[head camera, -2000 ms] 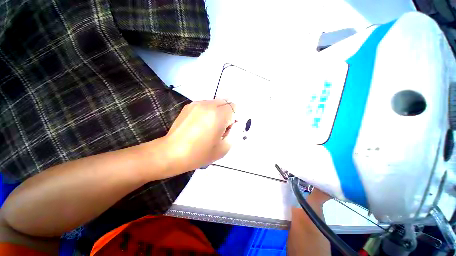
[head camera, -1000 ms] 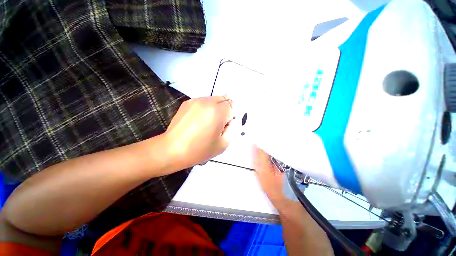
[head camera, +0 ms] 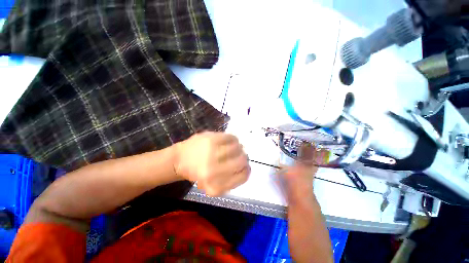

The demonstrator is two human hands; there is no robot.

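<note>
Dark brown plaid cloth (head camera: 118, 97) with cream check lines lies across the left of the table, one pointed corner towards the machine. My left hand (head camera: 213, 162) is curled like a fist at the cloth's lower right edge, slightly blurred; whether it pinches anything is hidden. My right hand (head camera: 298, 174) is blurred, below the needle area of the white sewing machine head (head camera: 319, 77). A small yellow-green item (head camera: 325, 156) shows by its fingers; I cannot tell whether it is held.
The white sewing table (head camera: 252, 192) has a grey front edge. A slim black tool (head camera: 355, 180) lies on it, right of my right hand. Blue crates (head camera: 15, 185) stand at the lower left and below the table edge. Orange-red cloth (head camera: 175, 239) is at the bottom.
The view has shifted, showing more of the machine's end. My left hand has moved down, away from the needle plate. My right hand has moved right, towards the machine's end.
</note>
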